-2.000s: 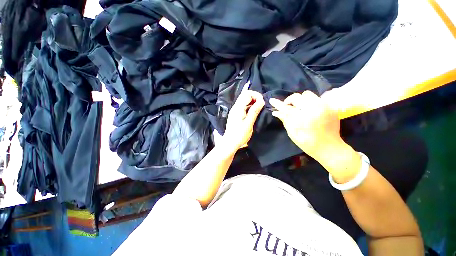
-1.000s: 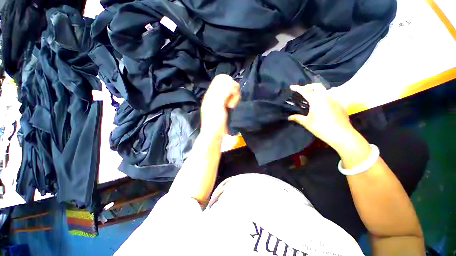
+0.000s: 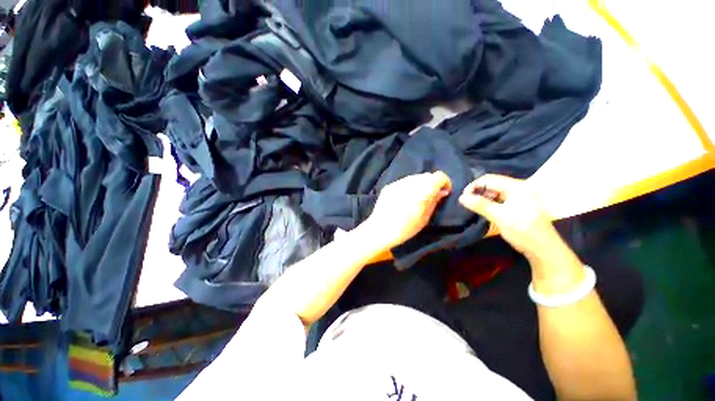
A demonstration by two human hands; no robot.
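Dark navy trousers [image 3: 423,157] lie bunched at the table's front edge, part of a larger heap. My left hand [image 3: 411,207] is closed on the cloth of these trousers, its fingertips pinching near a fold. My right hand [image 3: 506,207] is just right of it, fingers curled around small dark thread snips [image 3: 489,193], which are mostly hidden in the grip. The fingertips of both hands are close together but apart. Any thread between them is too fine to tell.
The white table [image 3: 627,141] has yellow-orange tape along its edge. A navy garment heap [image 3: 94,188] lies at the left, with a long piece hanging over the edge. A grey lining [image 3: 286,239] shows left of my arm. A striped colourful item [image 3: 92,366] is below the table.
My left hand has moved right and down, close to my right hand. The cloth between the hands has shifted, and a flat edge now lies left of my left hand. The view has tilted slightly.
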